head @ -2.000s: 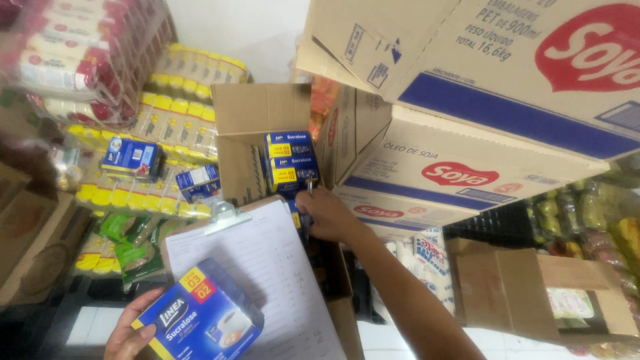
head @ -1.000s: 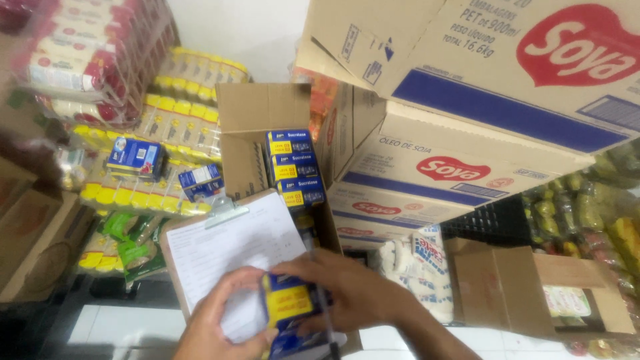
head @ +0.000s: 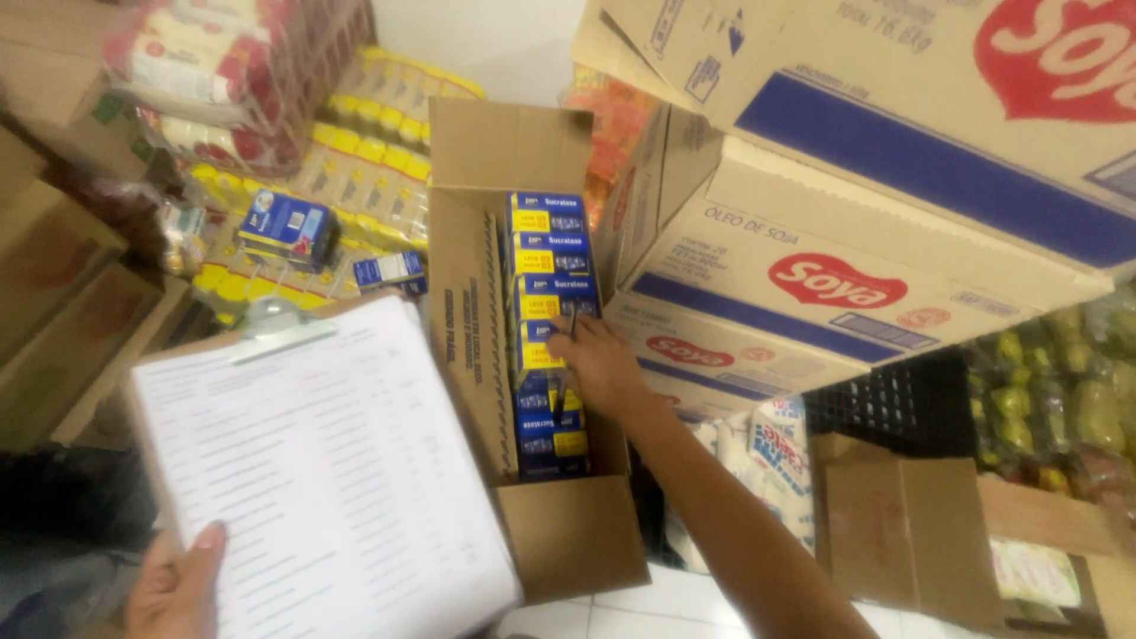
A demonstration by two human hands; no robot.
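Observation:
My left hand (head: 177,577) grips the lower left edge of a clipboard with printed sheets (head: 311,479), its thumb on top of the paper. My right hand (head: 599,364) reaches into an open cardboard box (head: 466,337), fingers at the row of blue and yellow sucralose packs (head: 546,297). A dark pen (head: 561,390) is held in that hand, pointing down over the packs. Whether the fingertips also grip a pack cannot be told. Left of the box, more blue packs (head: 288,229) lie on yellow-capped goods.
Large soybean oil cartons (head: 843,275) are stacked close on the right. A black plastic crate (head: 905,408), white printed bags (head: 781,461) and an open cardboard box (head: 905,524) stand beyond my right forearm. Wrapped red and white packages (head: 204,71) are piled at the upper left.
A second ago both hands were around a blue pack over the clipboard; now my left hand holds the clipboard edge and my right hand is in the box. More packs show in the box's near end.

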